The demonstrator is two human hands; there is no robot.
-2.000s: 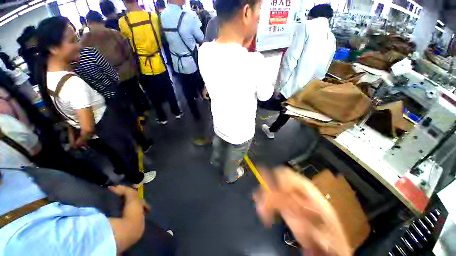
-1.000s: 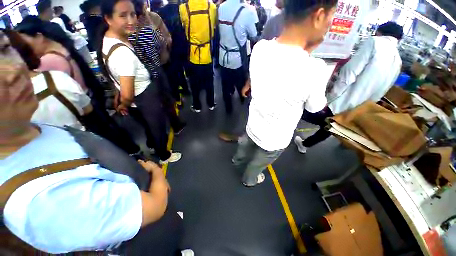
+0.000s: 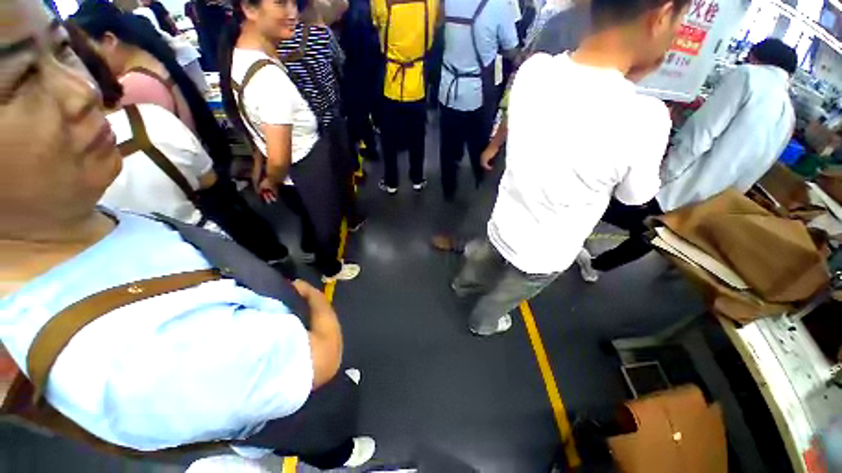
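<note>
Neither of my hands is in view. Nearest in front of me at the lower right is a tan-brown bag panel with a small shiny fitting near its middle. It is low beside the table and cut off by the bottom edge. A stack of brown bag panels with pale layers between them lies on the white table at the right.
A person in light blue with a brown strap stands close at the left. A person in a white T-shirt stands ahead, with several people behind. Yellow lines cross the dark floor. A white sign is at the back right.
A blurred hand or forearm at the lower right is gone from view. My view has swung right, so people and panels shift; the person in light blue fills more of the left.
</note>
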